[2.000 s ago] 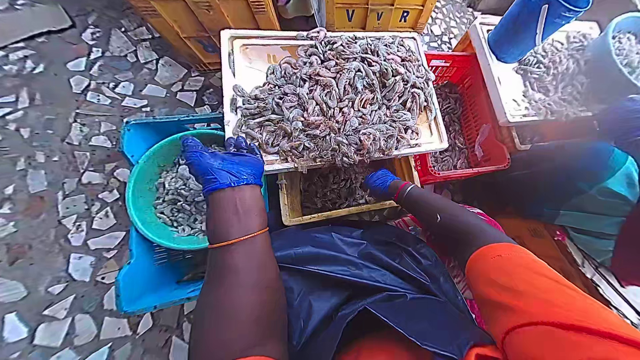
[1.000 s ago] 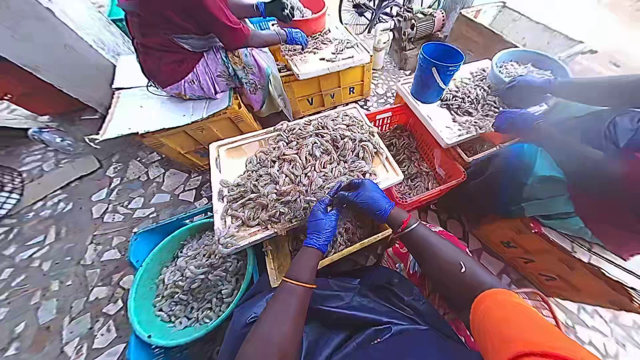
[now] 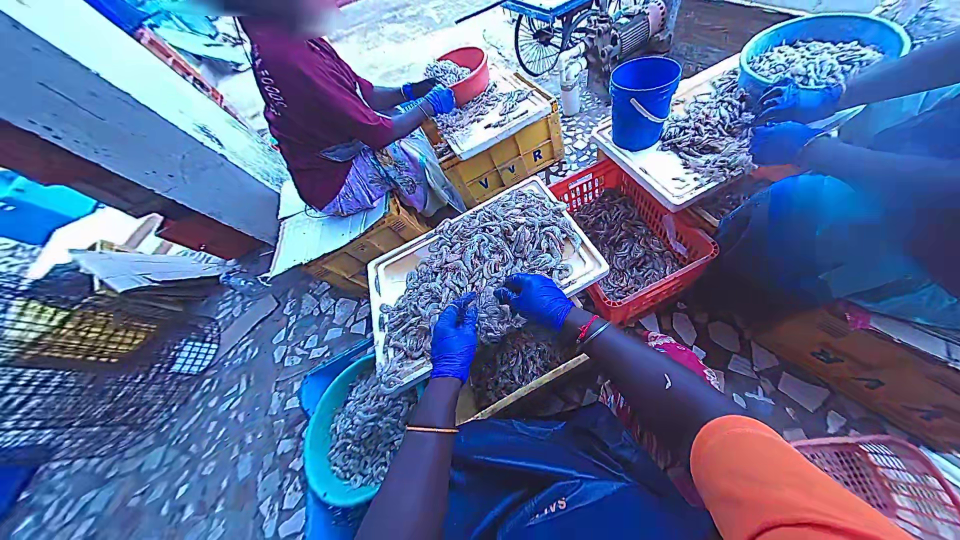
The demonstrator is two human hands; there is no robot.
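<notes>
My left hand [image 3: 454, 339], in a blue glove, is at the near edge of a heap of shrimp [image 3: 480, 262] on a white tray [image 3: 592, 264]. Just right of it my right hand [image 3: 537, 298], gloved in blue too, has its fingertips at the same heap. Whether either hand grips a shrimp cannot be made out. Below the tray's near edge is a yellow crate [image 3: 525, 386] with dark shrimp matter in it. A green basin [image 3: 322, 457] of shrimp stands at the left, and a red crate [image 3: 701, 255] of shrimp touches the tray's right side.
A person in a maroon top [image 3: 315, 112] works at another tray with a red bowl [image 3: 471, 75]. At the right, another person's gloved hands [image 3: 784, 141] are by a tray with a blue bucket [image 3: 643, 105] and a blue basin [image 3: 825, 26]. A pink basket [image 3: 885, 480] lies at the lower right.
My left hand has moved from over the green basin to the heap on the tray. My right hand has come up from the yellow crate to the heap. The view has tilted up.
</notes>
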